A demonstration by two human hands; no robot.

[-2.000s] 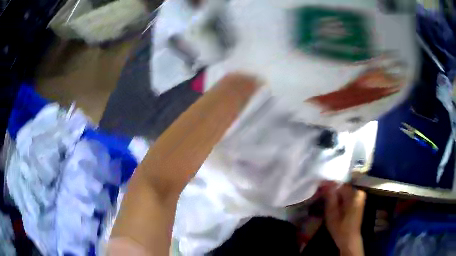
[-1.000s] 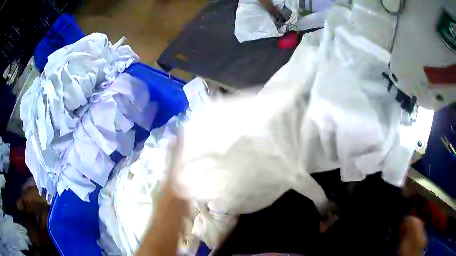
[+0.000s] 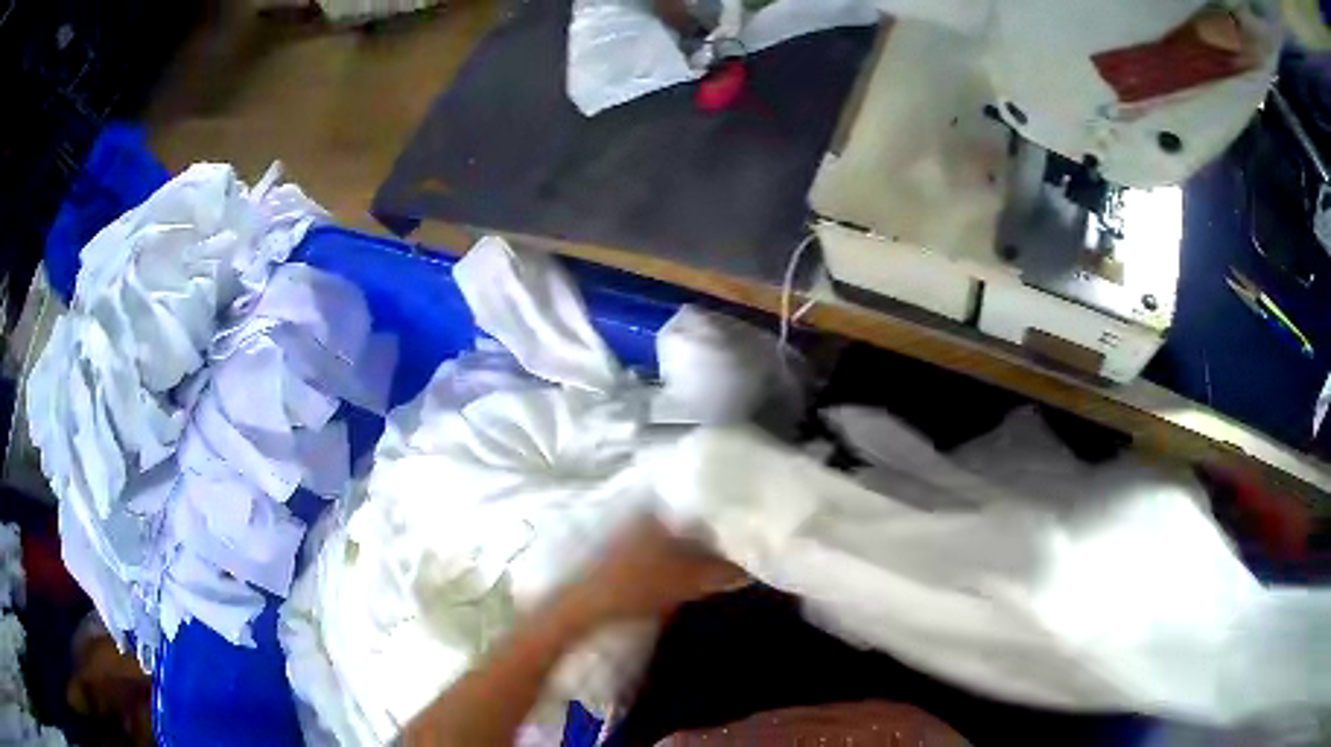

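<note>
A long white fabric piece (image 3: 934, 569) stretches in front of me, over the dark lap area, to the right edge of the picture. My left hand (image 3: 657, 569) is blurred and closed at its left end, with the fingertips partly hidden. My right hand is not visible. Behind the fabric is the white sewing machine head (image 3: 1124, 73), with its needle area (image 3: 1088, 190) over the shiny needle plate (image 3: 1117, 256). The cream machine bed (image 3: 920, 190) shows no fabric under the needle.
Bluish-white pieces (image 3: 219, 380) and white pieces (image 3: 438, 540) are heaped at blue bins (image 3: 372, 292) on my left. A dark table covering (image 3: 613, 161) lies left of the machine, with a white bag (image 3: 628, 51) behind. Yellow snips (image 3: 1270, 314) lie right of the machine. The wooden table edge (image 3: 1007, 365) runs across.
The white fabric has come off the machine bed and now lies lower, across my lap area. My left hand has moved right. My right hand, earlier at lower right, no longer shows.
</note>
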